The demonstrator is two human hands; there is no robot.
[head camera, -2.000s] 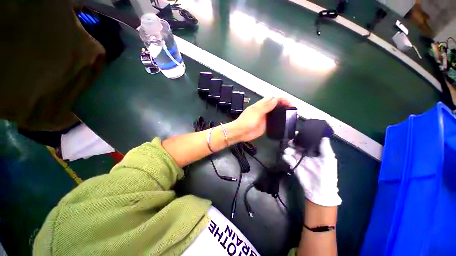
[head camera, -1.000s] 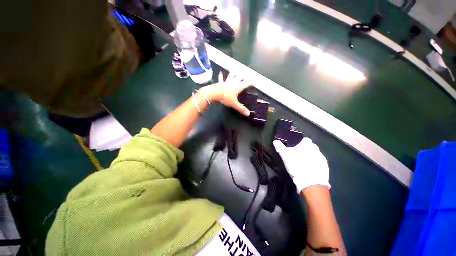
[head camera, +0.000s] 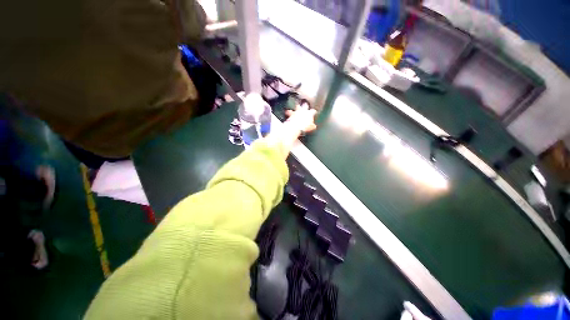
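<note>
My left hand [head camera: 301, 120] is stretched out past the pale rail, at dark corded adapters [head camera: 284, 94] on the conveyor behind the bottle. It is small and blurred, so its grip is unclear. A stepped row of black adapters [head camera: 322, 219] lies on the green bench along the rail. Their bundled black cords [head camera: 303, 281] lie nearer to me. Only a white glove tip of my right hand [head camera: 415, 311] shows at the bottom edge; what it does is hidden.
A clear water bottle [head camera: 254, 119] stands by a pale post [head camera: 249, 50]. A person in brown is at left. The green conveyor [head camera: 387, 181] carries a corded item [head camera: 453, 139] near its far rail. A blue bin [head camera: 531, 312] shows at bottom right. Shelving stands at the back.
My left hand has moved from the adapter row out over the conveyor. My right hand has dropped almost out of view. The two adapters earlier held up are now out of my hands; the row is longer.
</note>
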